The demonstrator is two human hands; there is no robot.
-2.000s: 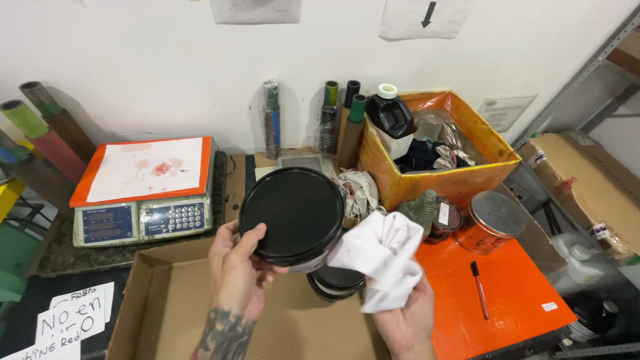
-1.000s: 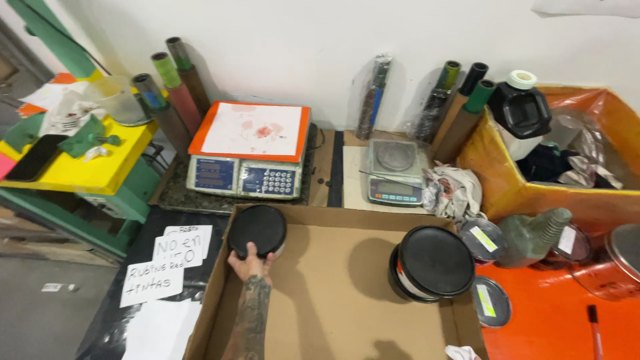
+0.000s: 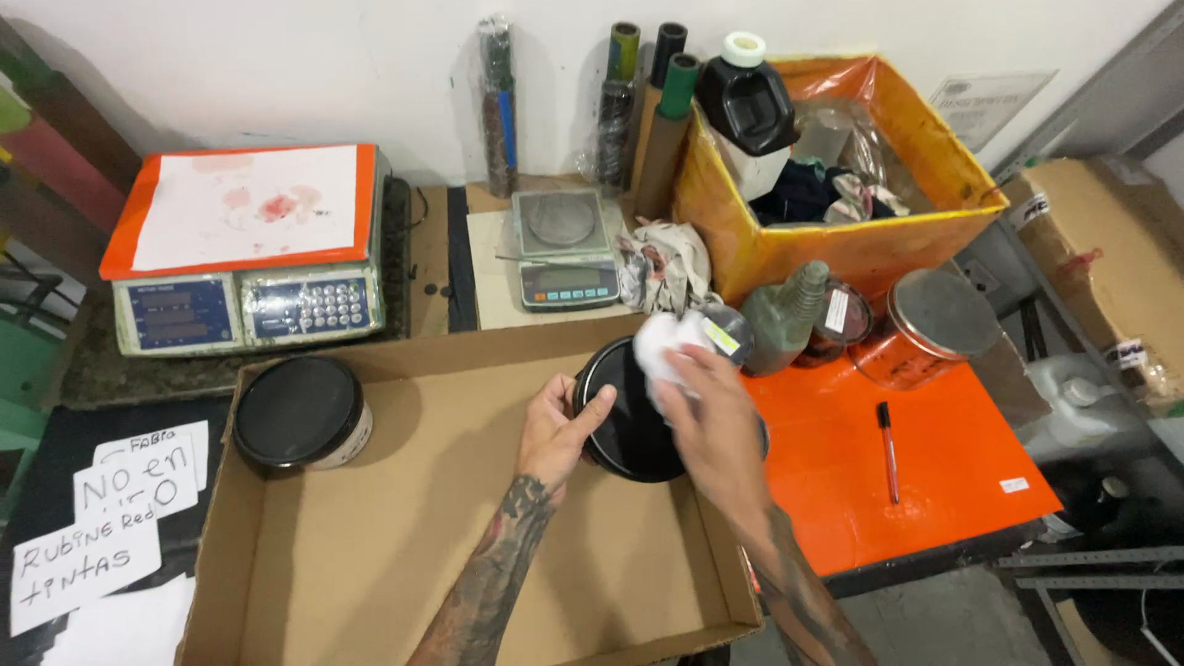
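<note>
My left hand (image 3: 560, 427) grips the left rim of a black-lidded round tub (image 3: 622, 421), tilted over the right part of a shallow cardboard box (image 3: 407, 546). Bunched in my right hand (image 3: 708, 416) is a white cloth (image 3: 661, 347), held against the upper right of the lid and slightly blurred. Part of another dark tub shows behind my right hand. In the box's far left corner stands a second black-lidded tub (image 3: 301, 412), touched by neither hand.
Behind the box are a large scale (image 3: 245, 314), a small scale (image 3: 569, 277) and a crumpled rag (image 3: 671, 264). To the right are an orange bin (image 3: 860, 245), a greenish bottle (image 3: 782, 319), a metal can (image 3: 934, 324) and a pen (image 3: 889, 453). Handwritten papers (image 3: 88, 546) lie left.
The left tub, held in my left hand one second ago, now stands released in the box corner. My left hand has moved right onto another tub, and the cloth is on its lid. The view has swung right.
</note>
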